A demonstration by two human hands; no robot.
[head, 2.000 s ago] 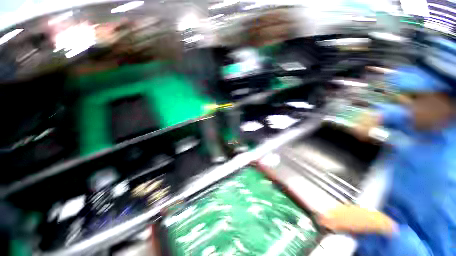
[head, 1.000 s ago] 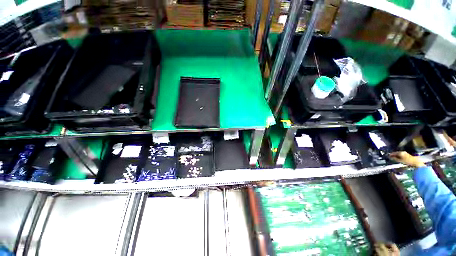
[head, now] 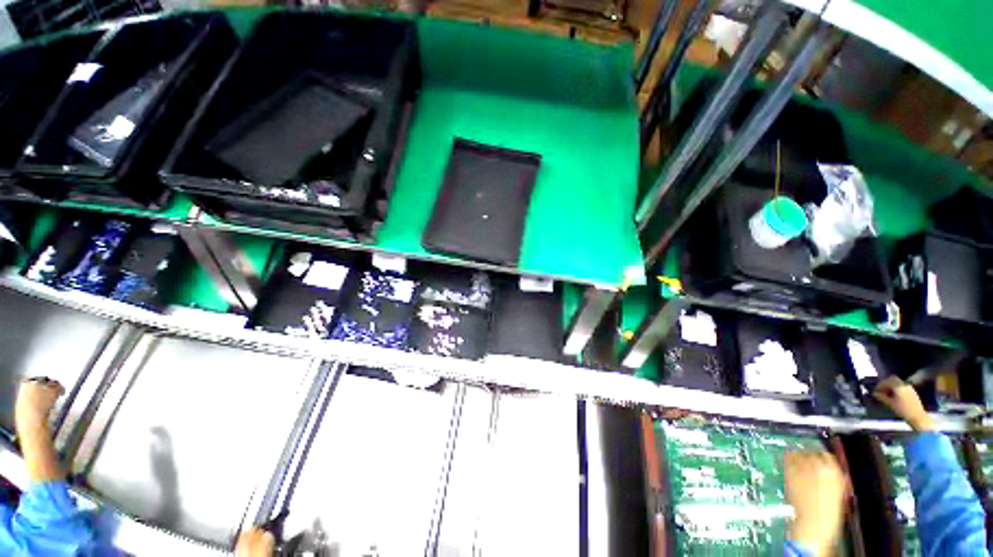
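Observation:
What looks like my left hand [head: 256, 541] is cut off by the bottom edge, with something small and dark beside its fingers; its grip is unclear. What looks like my right hand [head: 817, 495] is blurred above a green circuit board [head: 713, 479] full of components, its blue sleeve cut off below. Its fingers cannot be made out. The board lies in a carrier with a reddish-brown edge [head: 654, 479].
Bins of white, blue [head: 372, 326] and pale pieces stand under the green shelf [head: 588, 163], with black totes [head: 294, 131] and a flat tray [head: 481, 203] above. Other people's hands are at far left [head: 38, 403] and at the right bins [head: 898, 397]. Conveyor rails [head: 299, 435] run below.
The view has swung left and tilted, and is sharper than at first. The board now lies farther right in view. The hand near it is now over its surface. Hands have appeared at left.

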